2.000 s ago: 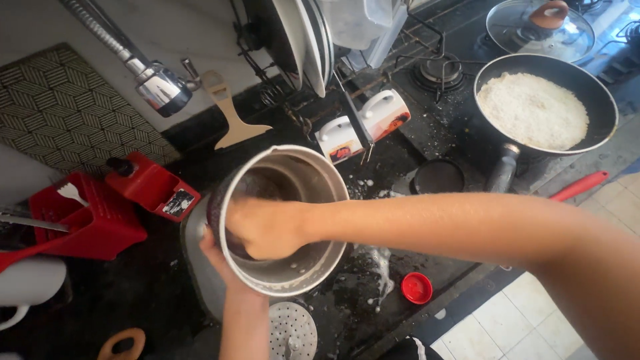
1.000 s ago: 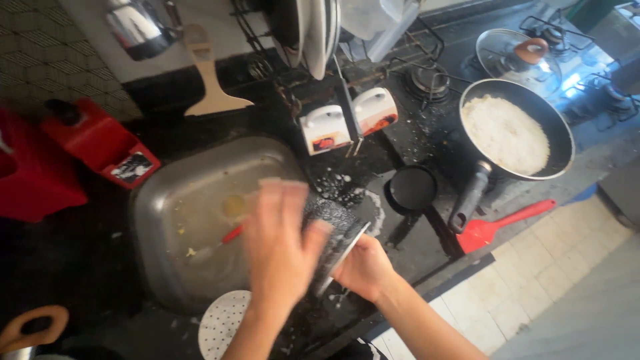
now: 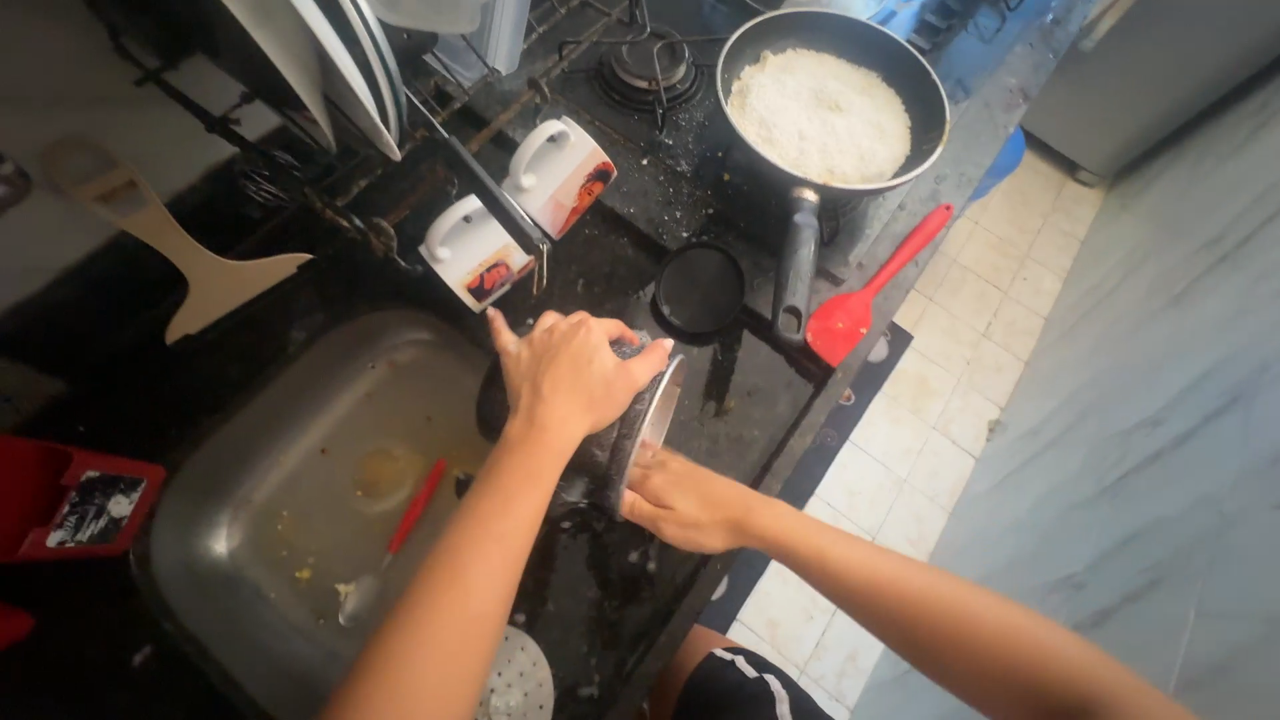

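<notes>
A dark-sided metal pot (image 3: pixel 610 440) with a pale rim is tilted on its side above the wet black counter, its mouth toward the right. My left hand (image 3: pixel 570 375) lies spread over its outer side, thumb near the rim. My right hand (image 3: pixel 685 497) reaches in at the mouth, its fingers partly hidden by the rim. Left of the pot is the metal sink basin (image 3: pixel 240 500), holding a spoon with a red handle (image 3: pixel 415 508) and a little water with food bits.
A frying pan (image 3: pixel 835 110) with white grainy food sits on the stove. A red silicone spatula (image 3: pixel 845 318), a round black lid (image 3: pixel 700 290) and two white mugs (image 3: pixel 475 250) are near the pot. A perforated metal disc (image 3: pixel 520 675) lies below. A wooden spatula (image 3: pixel 215 280) hangs left.
Two seconds ago the pot stood mouth up over the sink with my right hand inside; now it is tilted over the counter. The small red cap seen then is out of sight.
</notes>
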